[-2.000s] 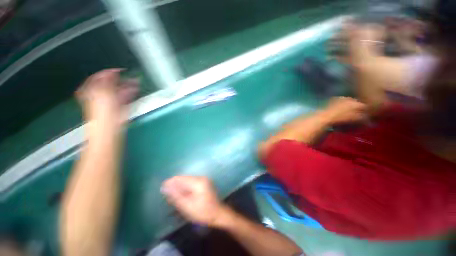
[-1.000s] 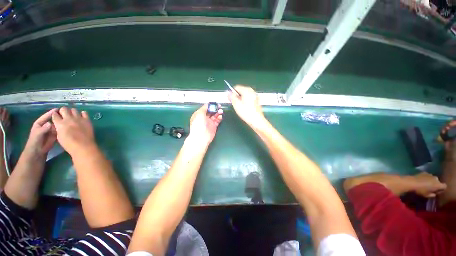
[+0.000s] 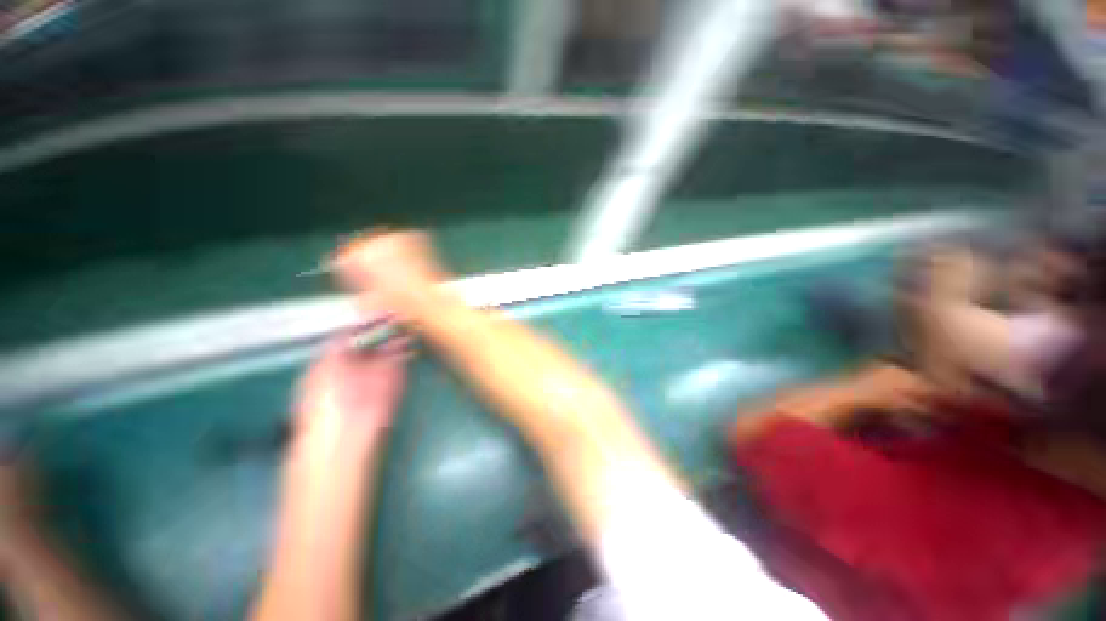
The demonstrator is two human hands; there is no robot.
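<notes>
The view is strongly blurred. My left hand (image 3: 354, 370) is over the near green surface just in front of the whitish rail, with its fingers closed around a small dark unit (image 3: 378, 332) whose details are smeared. My right hand (image 3: 391, 269) is just above and beyond it, over the rail. It grips a slim pale tool (image 3: 313, 271), whose tip points left, away from the unit. The right wrist partly overlaps the left fingertips.
A whitish rail (image 3: 728, 252) crosses behind the hands, with an upright post (image 3: 649, 152). A shiny packet (image 3: 651, 301) lies right of the hands. A dark smudge (image 3: 243, 439) lies left. A person in red (image 3: 898, 522) is at the right, and another forearm (image 3: 43, 552) at lower left.
The view has swung right, so both hands appear further left and blurred. The right hand is now closer above the left hand. The person in red shows more fully.
</notes>
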